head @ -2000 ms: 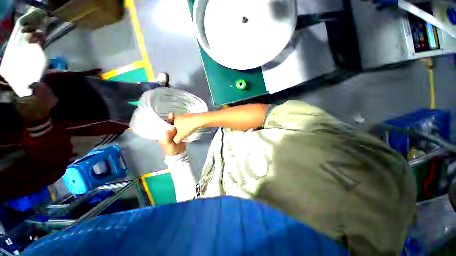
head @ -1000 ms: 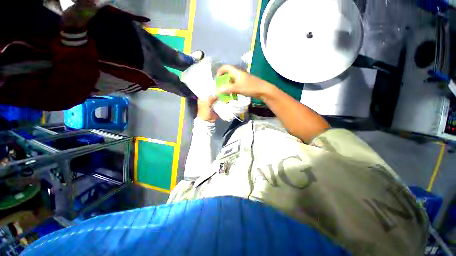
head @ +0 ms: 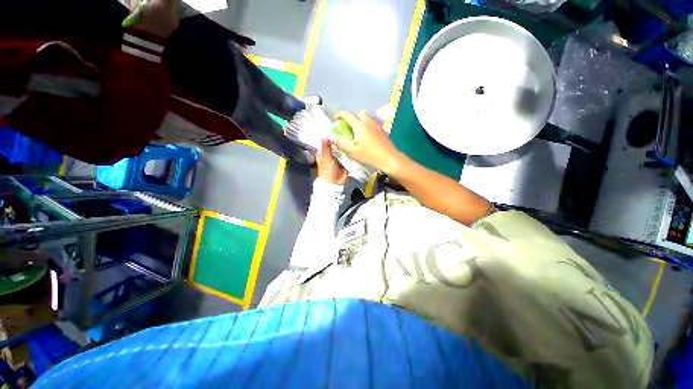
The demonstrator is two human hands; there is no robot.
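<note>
A coil of white wire or tubing point(head: 307, 126) is held up in front of me, squeezed into a narrow bundle. My left hand point(head: 330, 164), in a white sleeve, is closed around the bundle from below. My right hand point(head: 366, 143), with bare forearm, holds a bright green tape roll point(head: 343, 128) against the bundle, just above my left hand. The right hand's fingers partly hide the roll. Whether tape is wrapped around the coil is too blurred to tell.
A round white pan point(head: 486, 114) with a centre knob stands on the green-topped bench point(head: 435, 140) to the right. A white sheet point(head: 514, 179) lies below it. A person in a red jacket point(head: 121, 114) stands left, near a blue stool point(head: 173, 169) and metal-framed rack point(head: 140, 215).
The coil has gone from a wide open loop to a squeezed bundle. The green roll has left the bench and is in my right hand. The view has shifted, and the other person appears closer.
</note>
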